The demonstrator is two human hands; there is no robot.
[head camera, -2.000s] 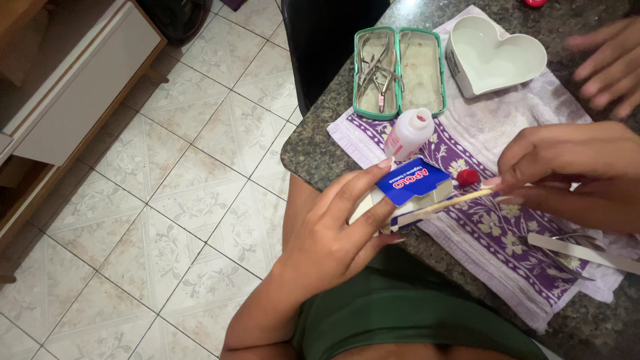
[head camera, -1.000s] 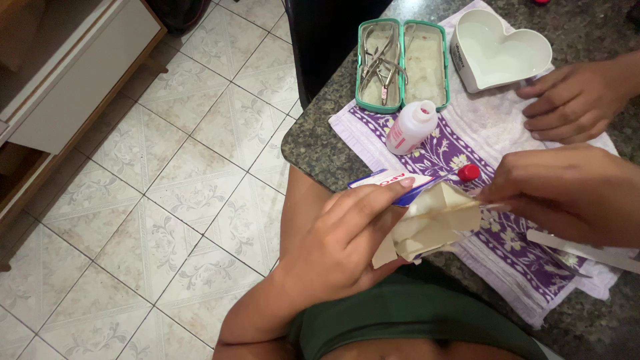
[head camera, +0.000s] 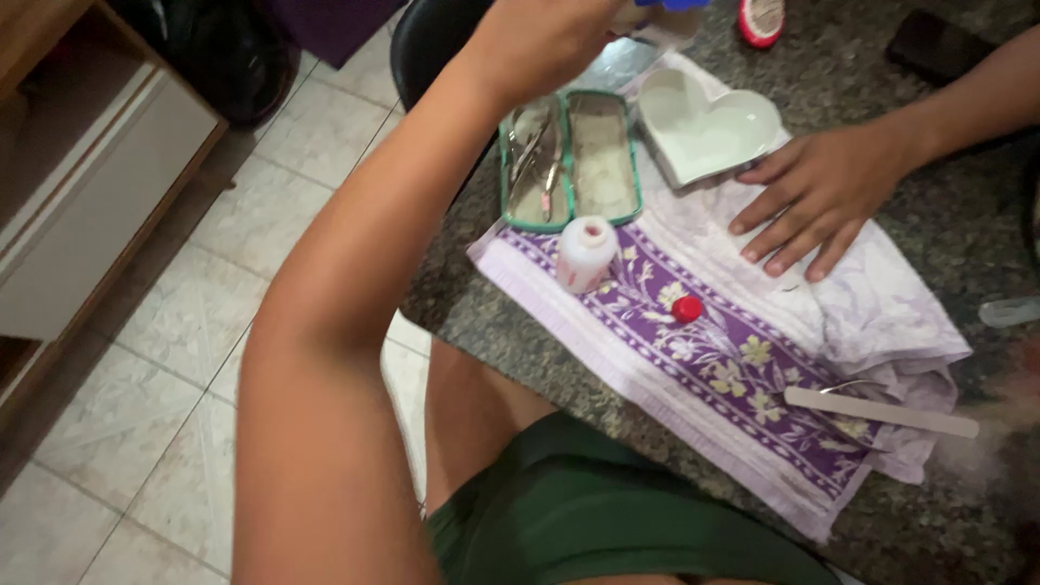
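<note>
My left hand (head camera: pixel 561 49) reaches to the top edge, its fingers on a small cream and blue cardboard box (head camera: pixel 662 24), mostly cut off by the frame. A blurred shape at the right edge appears to be my right hand (head camera: pixel 995 422); its fingers and any held thing are unclear. Near it, a nail file (head camera: pixel 886 413) lies over a metal tool on a purple and white towel (head camera: pixel 552 321). An uncapped plastic bottle (head camera: pixel 586 256) stands on the towel, left of a red cap (head camera: pixel 686 309). Behind is an open green case (head camera: pixel 605 154) holding metal nippers (head camera: pixel 532 158).
Another person's hand (head camera: pixel 821 195) rests spread on the towel beside a white heart-shaped bowl (head camera: pixel 707 130). A red oval object (head camera: pixel 761 20) and a dark phone-like object (head camera: pixel 934 47) lie farther back on the granite table (head camera: pixel 487 357). A clear plastic piece (head camera: pixel 1010 312) is at right.
My left hand has carried the box from near the table's front edge to the far side. My right hand has moved away from the box. The other person's hand now lies with fingers spread.
</note>
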